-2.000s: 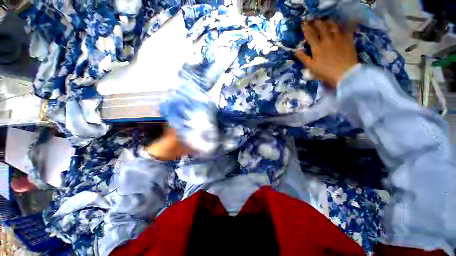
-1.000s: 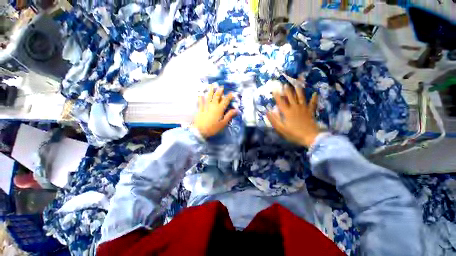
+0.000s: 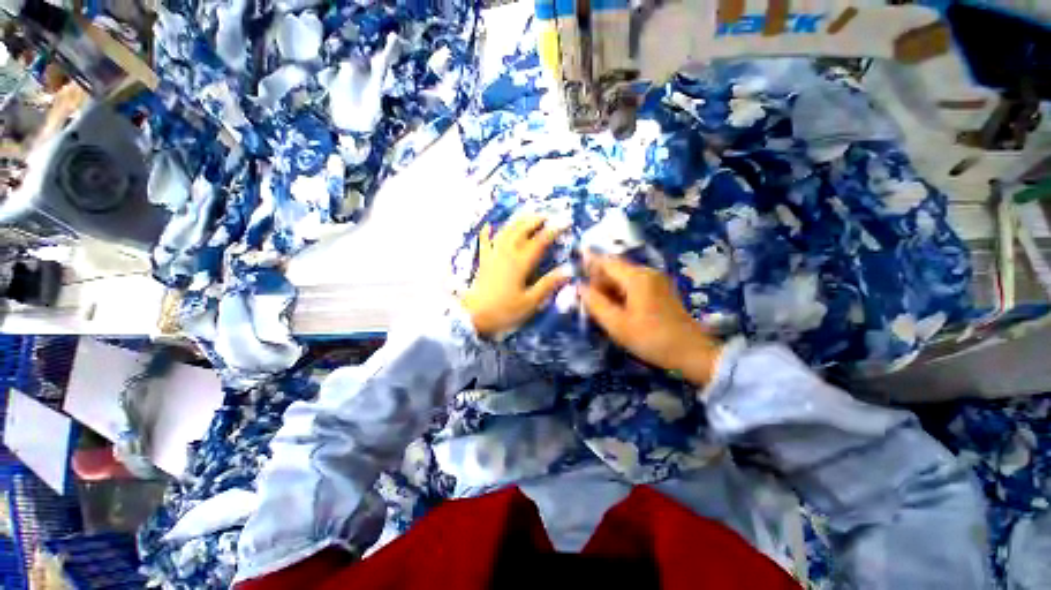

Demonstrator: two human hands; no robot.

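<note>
Blue floral fabric [image 3: 795, 248] lies bunched over the table, under the machine head and down its front edge. My left hand [image 3: 507, 277] lies on the fabric left of centre, its fingers pointing up and slightly apart. My right hand [image 3: 645, 314] is just right of it, fingertips curled together and pinching the fabric. A pale patch of the cloth shows just above my right fingertips. The sewing machine head [image 3: 784, 32] is at the upper right, its presser foot area [image 3: 599, 106] above my hands.
A heap of floral pieces [image 3: 311, 127] lies on the table [image 3: 375, 259] at the left. A grey round-faced device [image 3: 98, 175] stands at the far left. Blue crates [image 3: 35, 496] and white sheets are below left. More floral cloth lies in the lap and at the lower right.
My right hand has gone from far up on the fabric to the centre, and its spread fingers have closed in a pinch. My left hand has moved up from the lap onto the fabric.
</note>
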